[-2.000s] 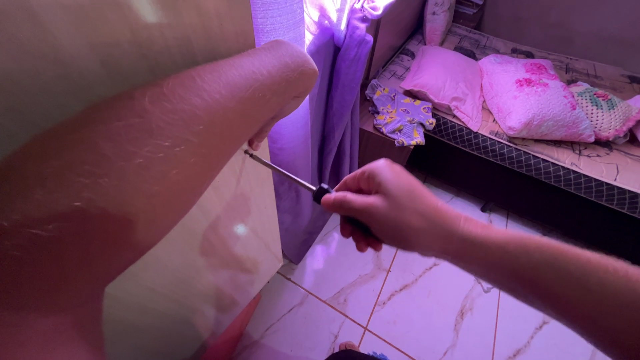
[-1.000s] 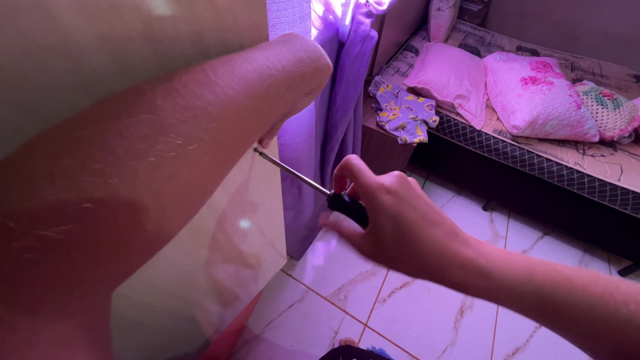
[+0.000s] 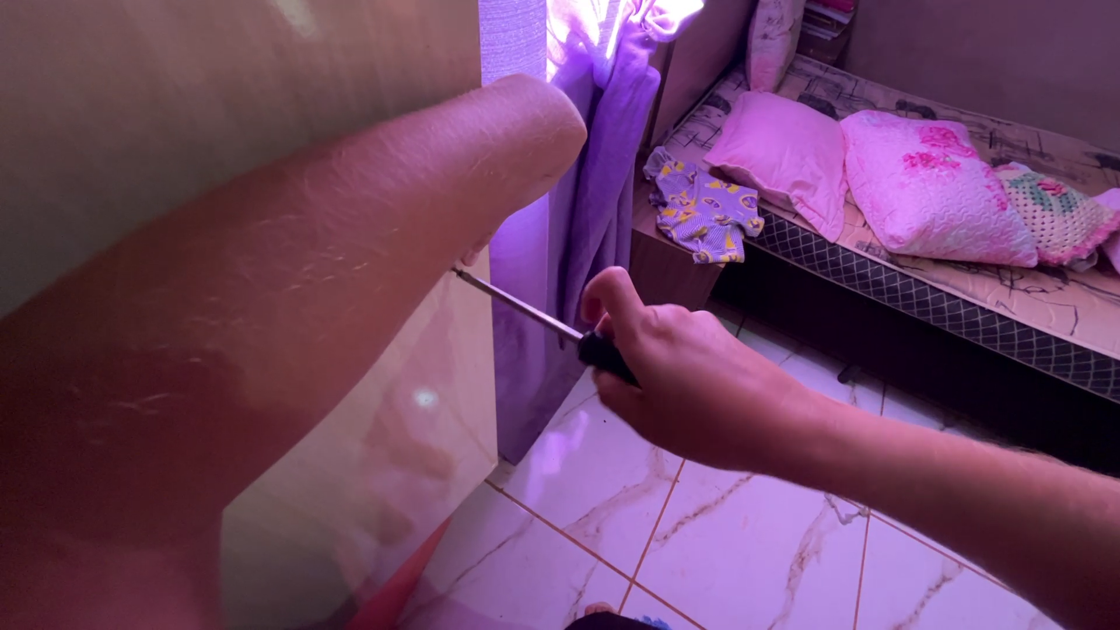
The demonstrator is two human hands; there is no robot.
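Observation:
My right hand is closed around the black handle of a screwdriver. Its metal shaft points up and left, with the tip at the edge area of a pale, glossy door or panel. Across the left half of the view stretches my bent left arm, its elbow toward the curtain. Only some fingertips of my left hand show below the forearm, close to the screwdriver tip; the rest is hidden behind the arm. What the tip touches cannot be made out.
A purple curtain hangs just beyond the panel's edge. At the right is a bed with a pink pillow, a floral cushion and a crocheted cushion. Patterned cloth lies at its corner. Marbled tiles cover the floor.
The fingers of my right hand have shifted around the screwdriver handle, and the hand's pose has turned. The tip stays near my left fingertips.

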